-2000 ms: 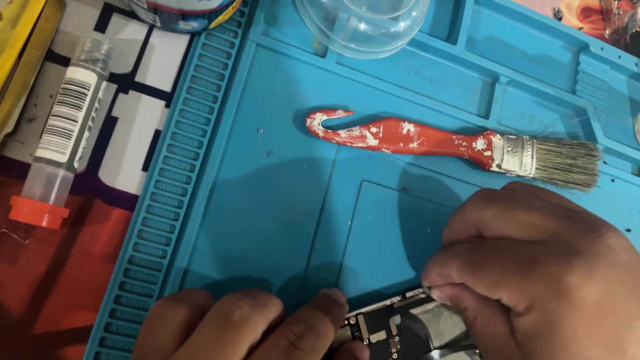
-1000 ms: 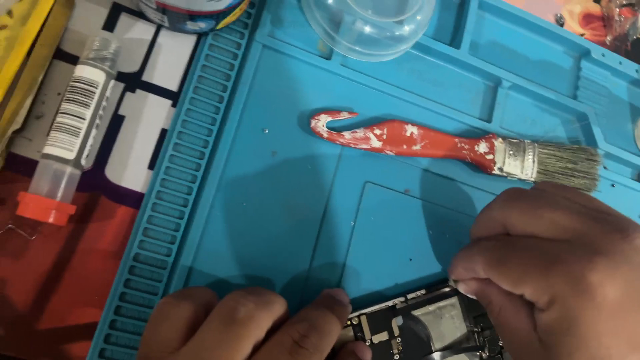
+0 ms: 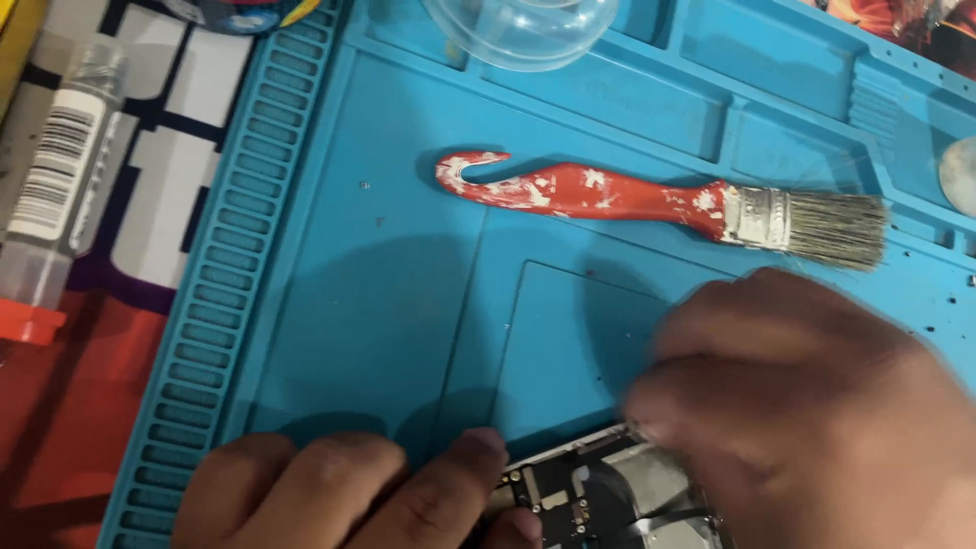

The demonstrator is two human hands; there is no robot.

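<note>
An opened phone (image 3: 560, 499) with its inner boards and metal shields exposed lies at the bottom centre, cut off by the lower edge. My left hand (image 3: 366, 488) grips its left end between thumb and fingers. Blurred, my right hand (image 3: 785, 396) is at the phone's upper right edge with fingers bent together; whether it holds a small tool cannot be seen. Above both hands, a paintbrush (image 3: 633, 194) with a red, paint-flecked handle lies on the blue silicone work mat (image 3: 366, 305), bristles to the right.
A clear plastic bowl (image 3: 526, 30) stands at the top centre, near the mat's moulded compartments (image 3: 762, 53). Tiny screws or bits (image 3: 930, 329) dot the mat at right. Off its left side lies a clear tube with a red cap (image 3: 57, 168); a round container (image 3: 236, 11) is at the top left.
My right hand has shifted slightly along the phone's upper edge and is now blurred. My left hand keeps its hold on the phone's left end. The brush lies as before.
</note>
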